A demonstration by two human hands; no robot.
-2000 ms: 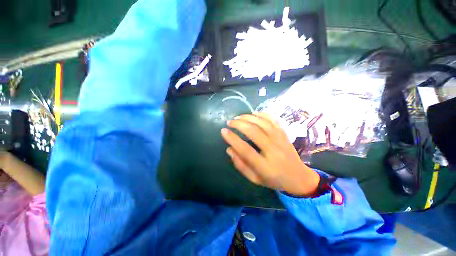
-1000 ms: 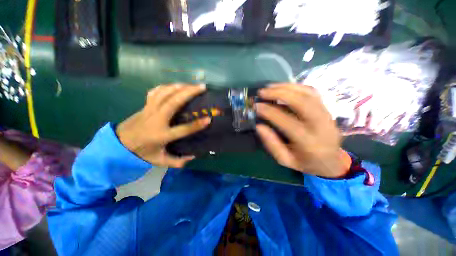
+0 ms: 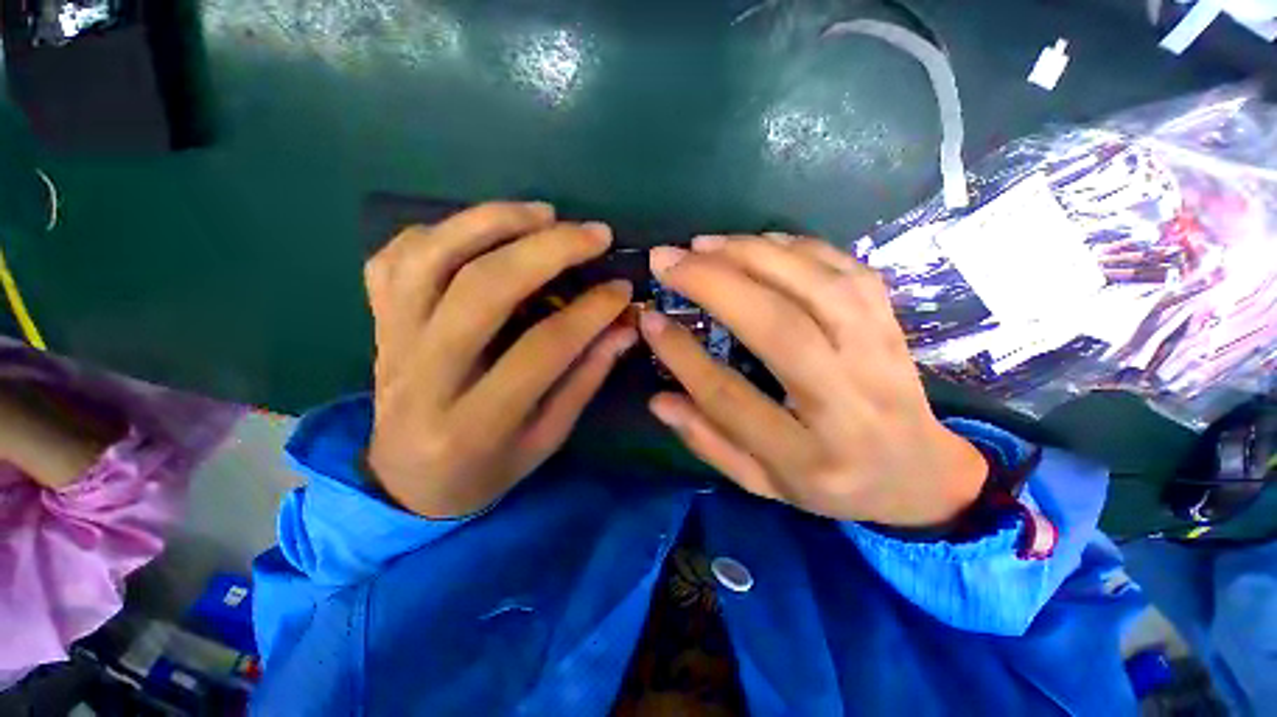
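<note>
The open phone housing (image 3: 633, 258) lies on the black foam pad (image 3: 399, 213), mostly hidden under both hands. Its blue main board (image 3: 720, 338) shows between the fingers of my right hand, and a bit of orange flex (image 3: 633, 314) shows between the two hands. My left hand (image 3: 490, 350) covers the left part of the housing, fingertips near the orange flex. My right hand (image 3: 798, 371) lies over the board end, index and middle fingertips at the board's edge. Both hands seem to hold the housing; their exact grip is hidden.
A clear plastic parts bag (image 3: 1029, 266) lies to the right. A long pale strip (image 3: 941, 105) curves beside it, and a small white piece (image 3: 1048, 65) lies beyond. A black foam holder (image 3: 91, 84) stands far left. A person's pink sleeve (image 3: 84, 518) is at left; a black mouse (image 3: 1232, 462) is at right.
My left hand has come down from its far reach to the pad. Both hands are now closer together over the phone housing, which came into view on its pad. The view has shifted nearer.
</note>
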